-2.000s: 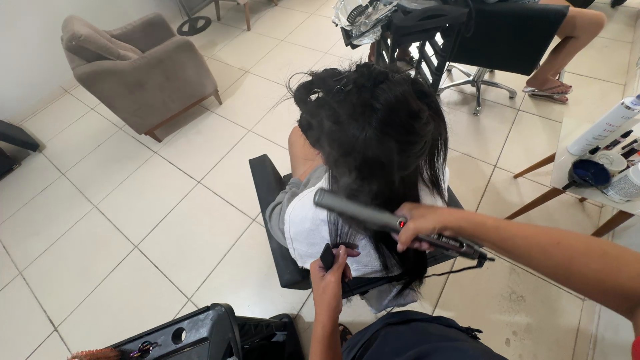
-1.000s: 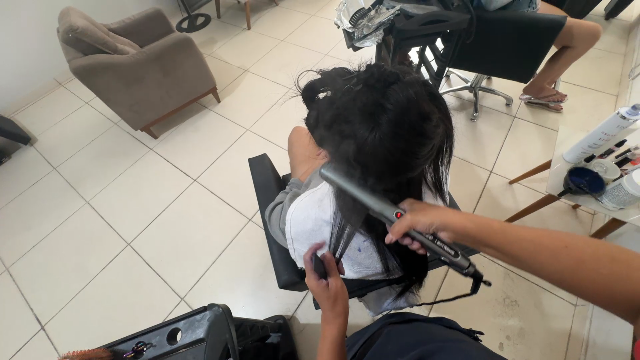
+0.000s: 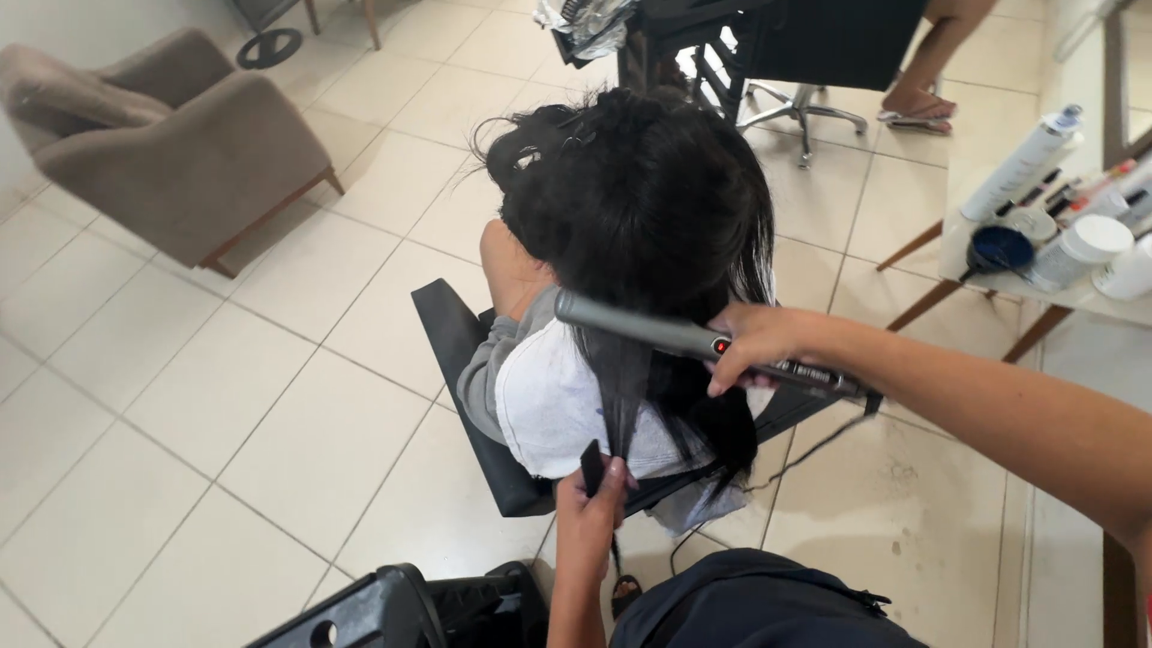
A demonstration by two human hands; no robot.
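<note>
A seated person's black hair (image 3: 639, 198) hangs over a white towel (image 3: 549, 396) on the shoulders. My right hand (image 3: 756, 346) grips a grey hair straightener (image 3: 639, 326) by its handle, and its long plates lie across a section of hair near the back of the head. Below it, my left hand (image 3: 594, 499) pinches the lower end of that section, with a black comb (image 3: 591, 466) also in its fingers. The straightener's plates look closed on the strand. Its cord runs down from the handle's end.
The person sits in a black salon chair (image 3: 468, 414). A black trolley (image 3: 396, 603) stands at the lower left, a brown armchair (image 3: 198, 171) at the upper left. On the right, a table (image 3: 963, 193) holds bottles, jars and a dark blue bowl (image 3: 999, 249). Another person's foot (image 3: 918, 103) shows behind.
My right hand and the straightener have shifted a little. My left hand, raised near the towel a second ago, is lower and holds the strand drawn down.
</note>
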